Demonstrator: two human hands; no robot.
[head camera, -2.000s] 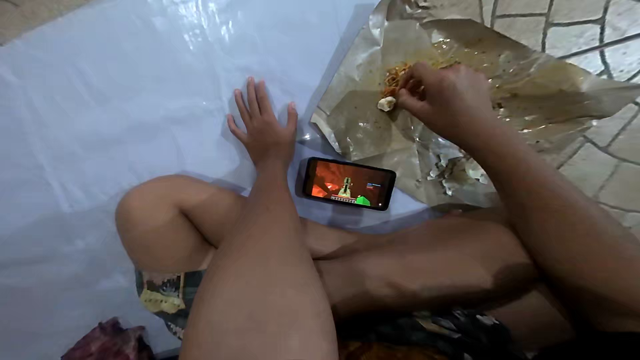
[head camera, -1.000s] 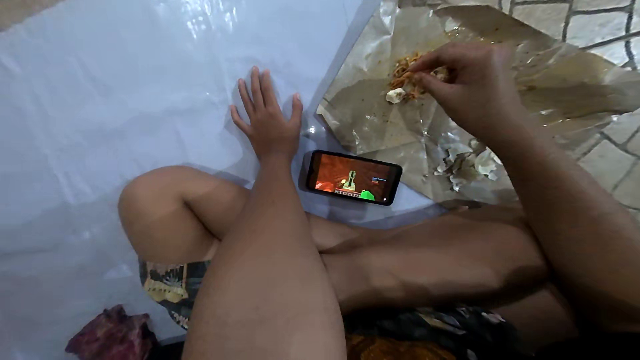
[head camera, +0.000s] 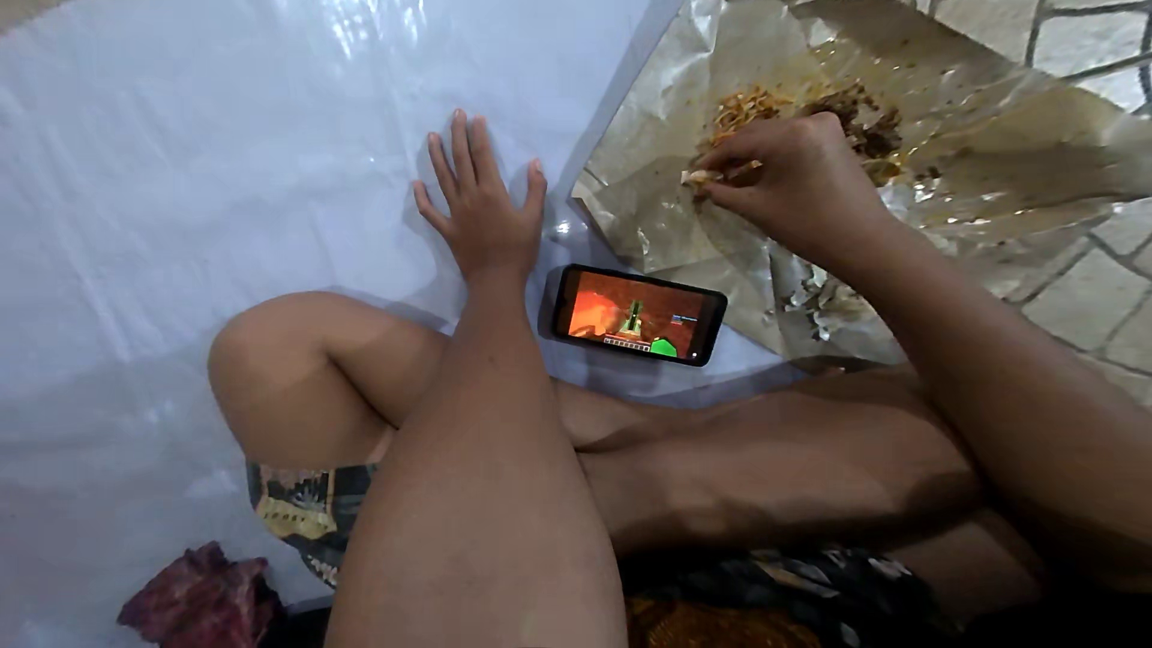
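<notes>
My left hand (head camera: 490, 211) rests flat on a pale plastic sheet (head camera: 225, 198), fingers spread, holding nothing. My right hand (head camera: 801, 184) pinches a small whitish piece of food (head camera: 699, 177) between thumb and fingers, over a sheet of brown food wrapping paper (head camera: 648, 211). Orange noodle-like shreds (head camera: 749, 105) lie just beyond its fingers, and darker food (head camera: 871, 130) lies beside its knuckles, partly covered by the hand. Between my hands and nearer to me, a smartphone (head camera: 641, 315) lies face up with a video game picture on its screen.
My crossed legs (head camera: 765, 459) fill the near side. Crumpled whitish scraps (head camera: 832, 306) lie on the paper beside my right forearm. A dark red cloth (head camera: 202, 598) is at the lower left. Stone-patterned flooring (head camera: 1084, 292) shows at the right.
My right hand has moved from the orange shreds to the whitish piece and now has it between its fingertips. My left hand stays flat on the sheet.
</notes>
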